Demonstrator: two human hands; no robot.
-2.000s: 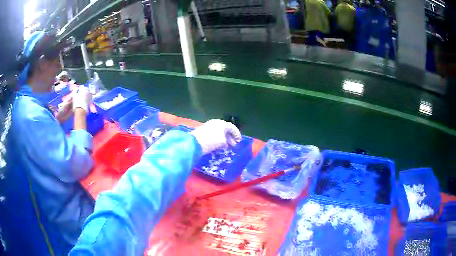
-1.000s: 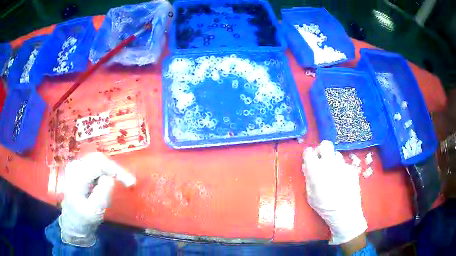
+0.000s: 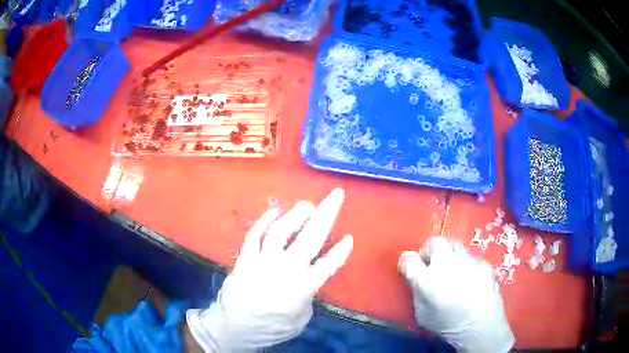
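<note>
My left hand (image 3: 269,279), in a white glove, lies palm down over the bench's front edge with its fingers spread. A few clear rings (image 3: 274,202) lie just beyond its fingertips. My right hand (image 3: 458,293), also in a white glove, is low over the bench with its fingers curled; whether it holds something small cannot be seen. A loose pile of small white plastic pieces (image 3: 507,243) lies just beyond and right of my right hand. The clear ribbed tray (image 3: 200,148) with dark red-brown rings (image 3: 238,132) lies beyond my left hand, at the left.
A large blue tray (image 3: 400,177) of clear rings stands ahead, with dark rings (image 3: 376,24) in a tray behind. A blue bin (image 3: 517,172) of silvery metal parts (image 3: 547,183) stands right. A red rod (image 3: 207,34) lies behind the clear tray. A blue sleeve (image 3: 21,186) shows far left.
The view has turned left since one second ago. My left hand has moved from near the clear tray toward the middle and opened out. More white pieces now lie loose beside my right hand.
</note>
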